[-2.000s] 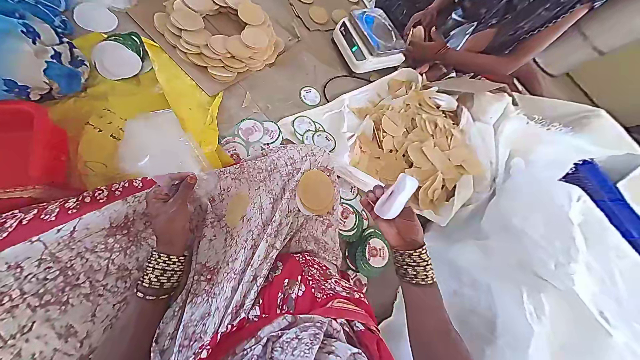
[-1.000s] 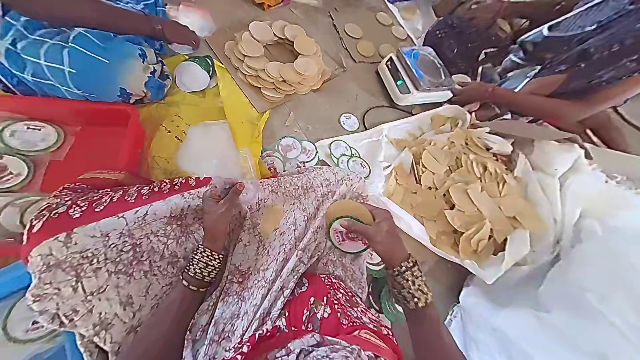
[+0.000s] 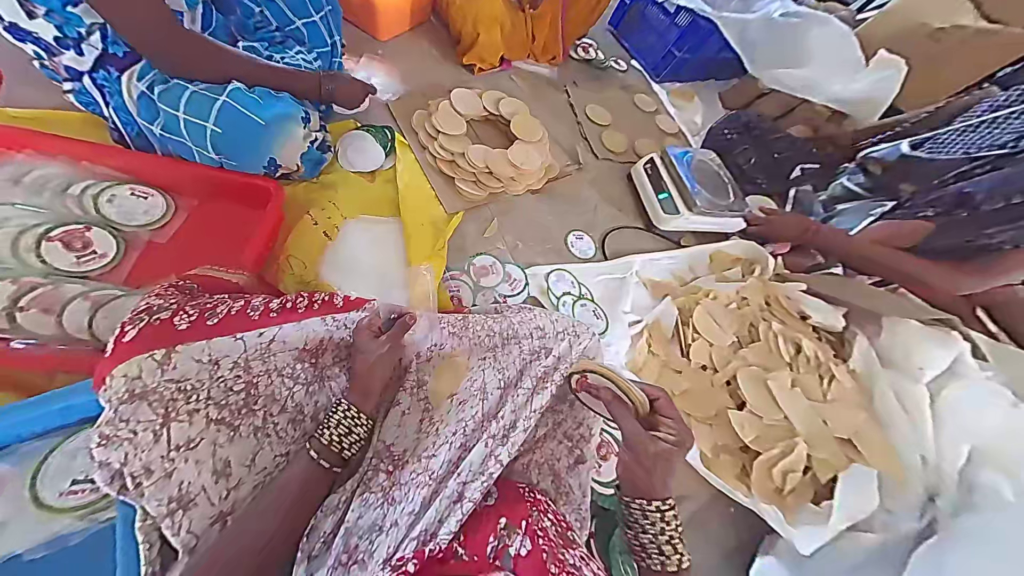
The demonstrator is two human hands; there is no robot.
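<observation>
My left hand (image 3: 380, 356) pinches the edge of a clear plastic bag (image 3: 428, 332) over my cloth-covered lap. A pale tan disc (image 3: 448, 378) shows blurred on the lap side, apparently through the plastic. To the right, my right hand (image 3: 644, 436) grips a small stack of thin tan discs (image 3: 620, 384), tilted, with a round printed label (image 3: 590, 394) on its near face. Loose round labels (image 3: 496, 276) lie just beyond my lap. More green-edged labels (image 3: 606, 460) are partly hidden beside my right wrist. Tan flat pieces (image 3: 752, 376) are heaped on white sheeting to the right.
A red tray (image 3: 272, 216) holding packed discs stands left, above a blue tray (image 3: 120, 512). Ahead, tan discs form a ring (image 3: 532, 156) on cardboard. A person's hand (image 3: 348, 90) is at upper left; another person's hand (image 3: 780, 226) touches a digital scale (image 3: 668, 200).
My right hand, earlier holding a white piece beside the tan discs on my lap, now grips the discs with a label, tilted up off the lap. The view has shifted noticeably.
</observation>
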